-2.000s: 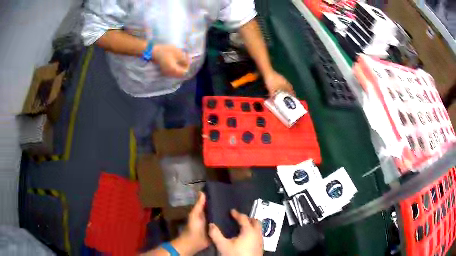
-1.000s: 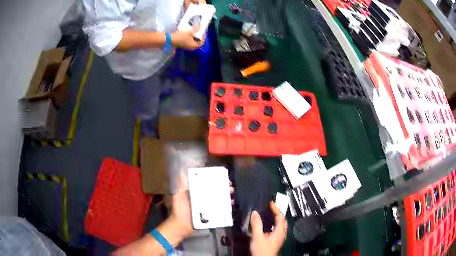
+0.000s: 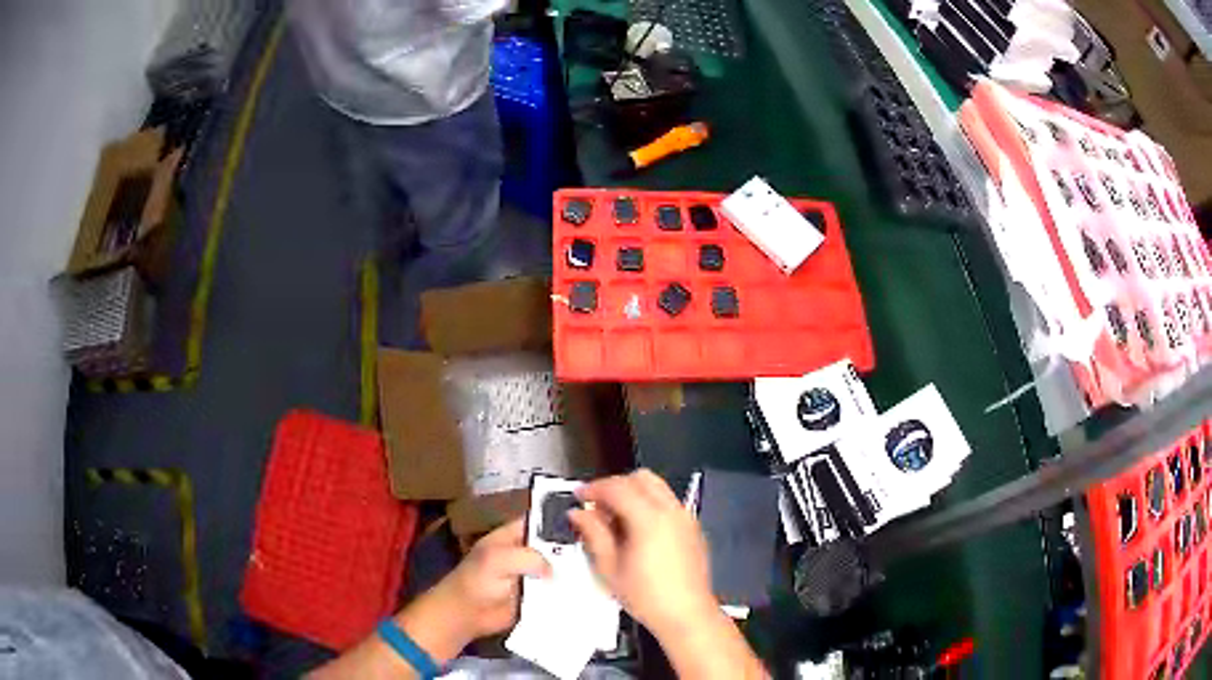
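A white insert card (image 3: 569, 606) is held low in the middle of the view. My left hand (image 3: 488, 581) grips its left edge. My right hand (image 3: 643, 538) has its fingertips at a small black square watch head (image 3: 560, 517) at the card's upper end; whether the fingers grip it is hard to tell. A plain dark box base (image 3: 739, 531) lies on the bench just right of my right hand. White gift boxes with round watch pictures (image 3: 817, 408) lie beyond it, with narrow black strips beside them.
A red pocket tray (image 3: 784, 312) with a white box on it lies ahead. An open carton (image 3: 428, 458) and a red crate (image 3: 326, 529) are left. A metal post (image 3: 1037, 498) crosses at right. A person (image 3: 412, 80) stands at the top left.
My right hand has moved left from the bench to the white card, where a watch head now shows. The dark box base lies uncovered at right. The coworker's hands have left the picture.
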